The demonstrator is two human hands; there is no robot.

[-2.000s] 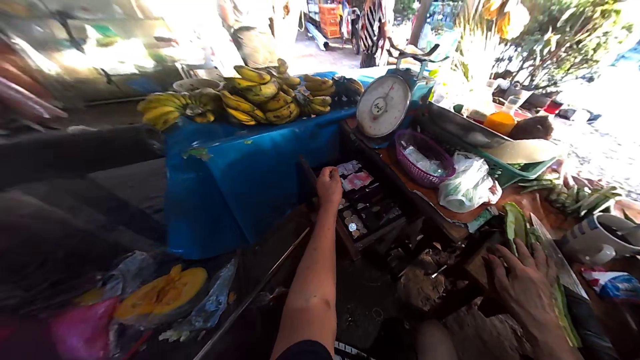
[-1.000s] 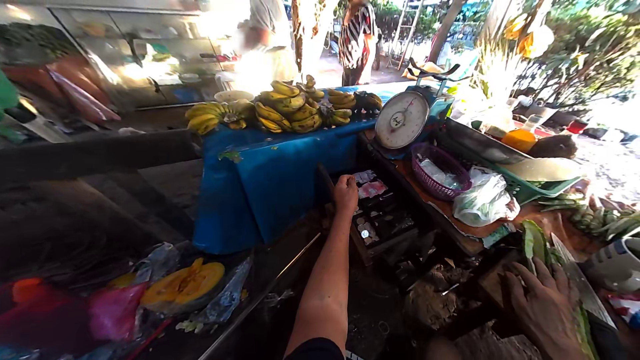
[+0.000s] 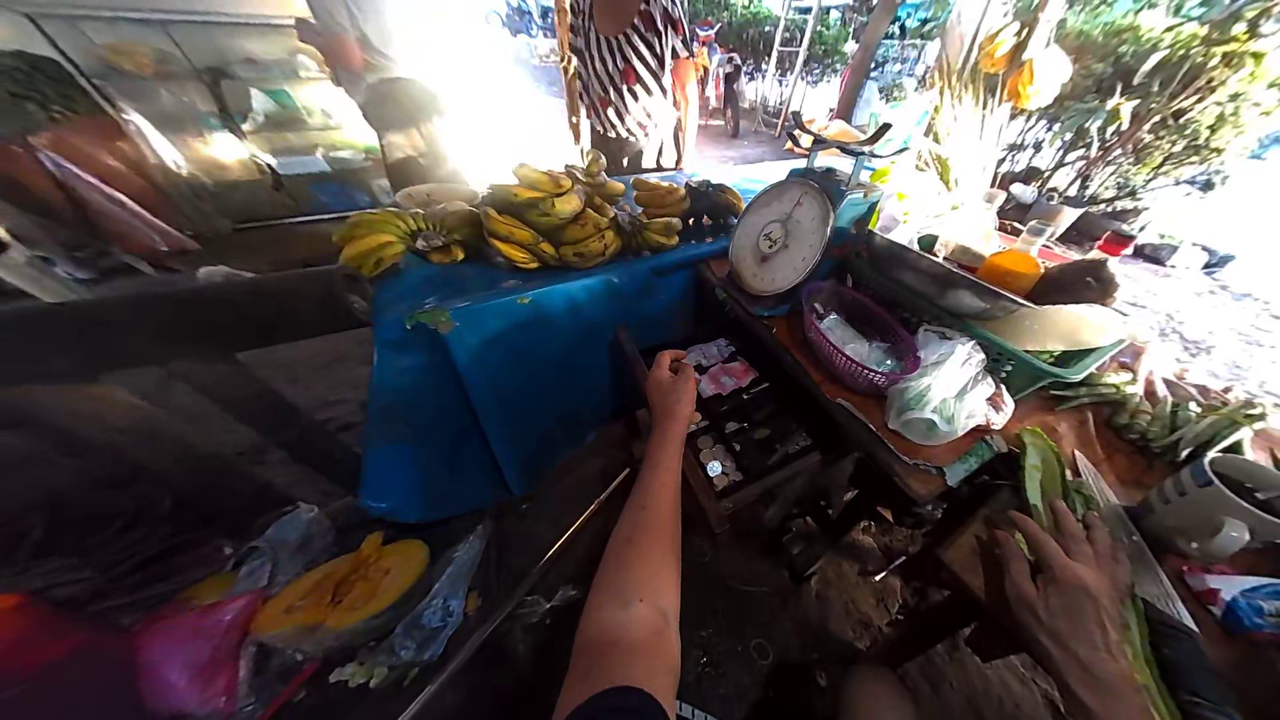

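Note:
My left hand [image 3: 672, 388], its fingers curled, is over the left side of an open wooden money drawer [image 3: 765, 478]; whether it holds anything is hidden. Coins [image 3: 716, 463] lie in a compartment just below the hand, and banknotes [image 3: 727, 377] sit right beside it at the back. On the right, my right hand [image 3: 1075, 590] rests palm down with fingers spread on a long green vegetable [image 3: 1042, 475]. A broad metal blade [image 3: 1130, 540] lies along that hand's right side.
Bananas [image 3: 550, 215] lie on a blue-covered table [image 3: 520, 370]. A dial scale [image 3: 781, 237], purple basket [image 3: 860, 340] and plastic bag [image 3: 945, 390] stand beyond the drawer. A mug [image 3: 1205, 505] is far right, cut squash [image 3: 345, 592] lower left. A person in stripes [image 3: 628, 75] stands behind.
The view has swung left, and the striped person now shows nearer the table. My left hand stays at the drawer, and my right hand stays on the green vegetable.

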